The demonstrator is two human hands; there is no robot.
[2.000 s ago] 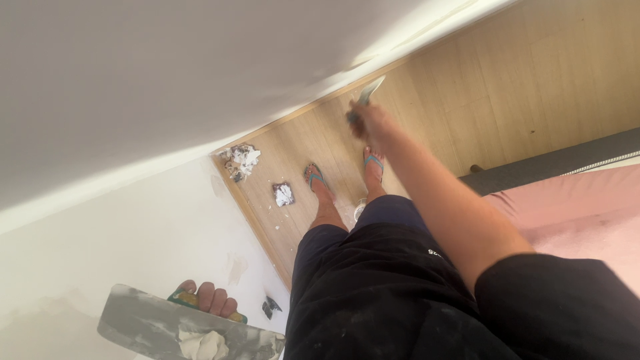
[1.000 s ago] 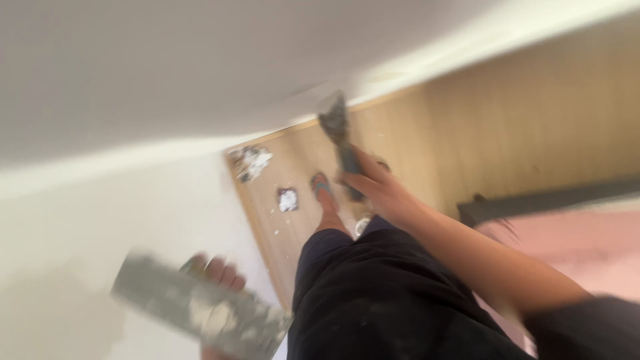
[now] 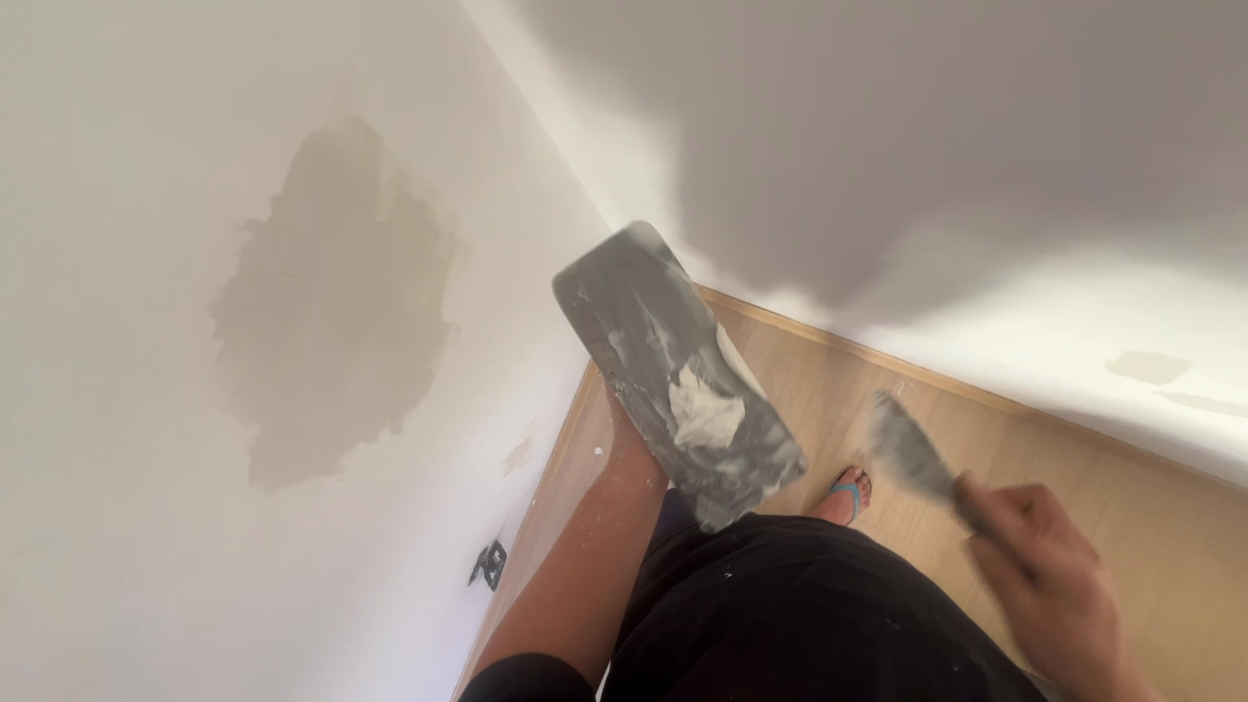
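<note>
A steel plastering trowel (image 3: 643,331) is held flat with its face up, grey smears over it and a lump of pale filler (image 3: 704,409) near its lower half. My left forearm (image 3: 595,556) runs up to its underside, and the blade hides the hand that holds it. On the right, my right hand (image 3: 1048,575) grips a putty knife (image 3: 912,448), whose smeared blade points up and left, apart from the trowel. A large beige filler patch (image 3: 336,312) covers part of the left wall. Motion blurs the right hand and knife.
Two white walls meet at a corner beyond the trowel. A wooden baseboard (image 3: 829,341) edges the wood-look floor (image 3: 1121,517), where a foot in a blue flip-flop (image 3: 852,492) stands. A dark electrical fitting (image 3: 487,565) sits low on the left wall. Small beige patches mark the right wall (image 3: 1150,367).
The view has swung toward the left wall, bringing the large patch into sight. The fingers seen at the trowel's edge are now hidden. Trowel and putty knife remain in the hands.
</note>
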